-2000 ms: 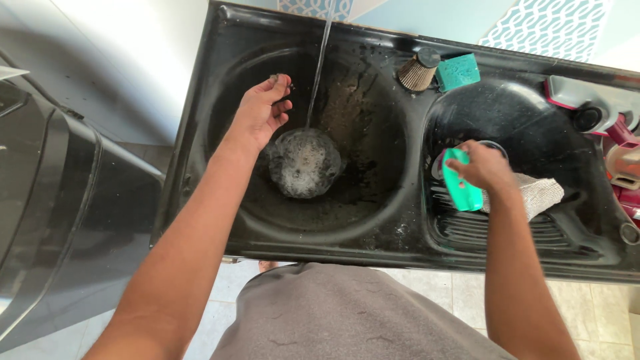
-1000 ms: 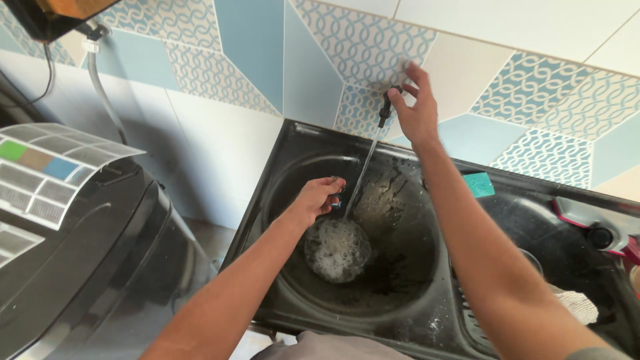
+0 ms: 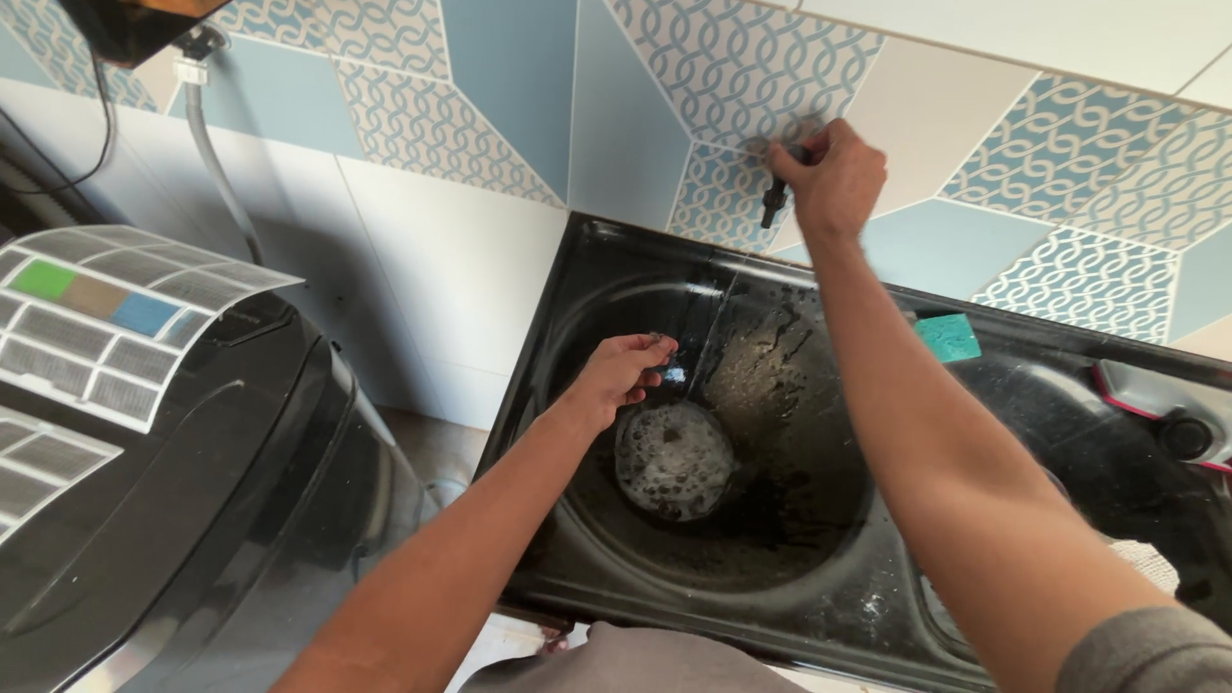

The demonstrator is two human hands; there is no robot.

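Observation:
My right hand is closed around the handle of a black wall tap above the sink. Its spout points down, and no clear stream shows below it. Over the round basin of the black sink, my left hand has its fingertips pinched near a small thing too unclear to name. Just below that hand, foamy water lies around the drain. A green sponge rests on the back rim, right of my right forearm.
Air-conditioner filter screens lie on a black appliance at left. A grey hose runs down the tiled wall. A grey and red device sits at the right basin, with a pale cloth nearer me, partly behind my arm.
My right hand has left a green object at the right basin and moved up to the tap, where its fingers have closed. The falling water stream has gone. The view has swung upward.

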